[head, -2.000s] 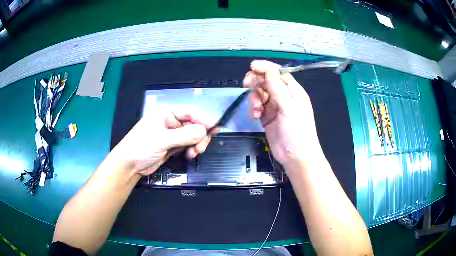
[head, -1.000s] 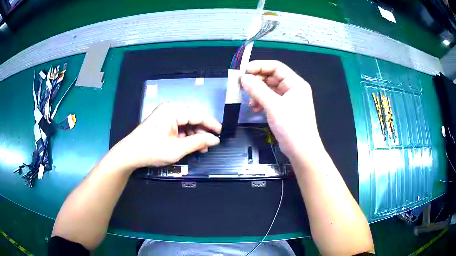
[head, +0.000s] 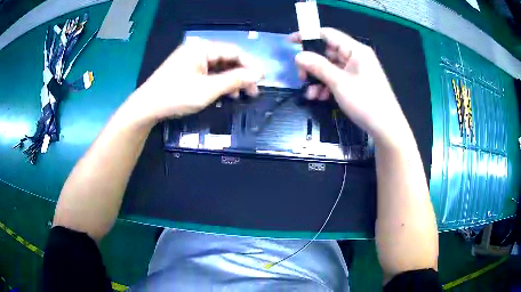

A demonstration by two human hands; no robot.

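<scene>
The display back cover [head: 274, 134] lies on the black work pad [head: 257, 199], its silver upper half away from me and its black half nearer. My right hand [head: 337, 68] holds the screen cable [head: 309, 20] above the cover's upper right part; its white section points up and away, and a dark part hangs down to the left, blurred. My left hand [head: 228, 77] is over the cover's upper left part, thumb and fingers near each other, blurred; I cannot tell if it holds anything. A thin pale antenna wire [head: 337, 205] runs from the cover over the bench edge.
A cable bundle [head: 52, 94] lies at the left on the green bench [head: 103, 137]. A grey card [head: 117, 20] is at the far left. A clear component tray [head: 480, 171] with gold-black strips [head: 464, 108] is at the right. My lap is below the bench edge.
The view has tilted down, so the bench sits higher. My left hand has come away from the cable's dark end. My right hand has shifted down the cable to its dark part.
</scene>
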